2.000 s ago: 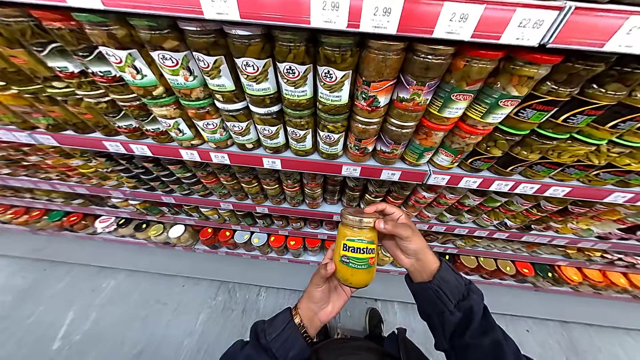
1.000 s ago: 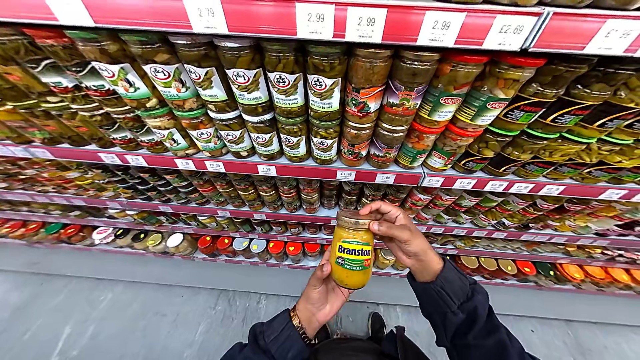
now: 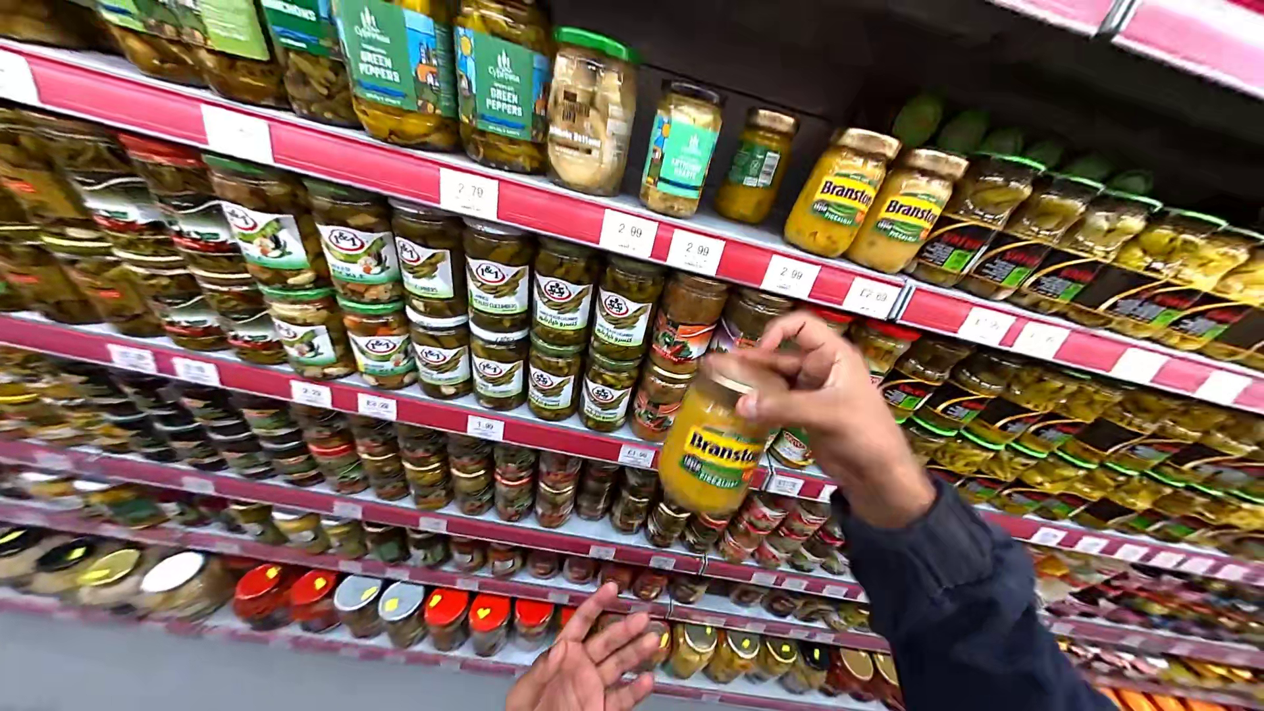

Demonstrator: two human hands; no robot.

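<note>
My right hand point(image 3: 820, 405) grips a glass jar of yellow Branston piccalilli point(image 3: 713, 449) by its lid, fingers around the top. The jar hangs slightly tilted in front of the middle shelves. Below and to its left, my left hand point(image 3: 592, 657) is held palm up with fingers apart, touching nothing. Two matching Branston jars point(image 3: 842, 195) stand side by side on the upper shelf, above and to the right of the held jar. A smaller jar with a gold lid point(image 3: 755, 166) stands to their left.
Green pepper jars point(image 3: 395, 64) and a green-lidded jar point(image 3: 591, 114) line the upper shelf. Stacked pickled cucumber jars point(image 3: 499, 276) fill the shelf below. Black-labelled jars point(image 3: 987, 217) stand at right. Red shelf edges point(image 3: 553, 212) with price tags run across. Grey floor point(image 3: 197, 671) shows at lower left.
My right hand has raised the jar toward the shelves. My left hand, at the jar before, is now apart from it. The view has shifted upward, showing the upper shelf.
</note>
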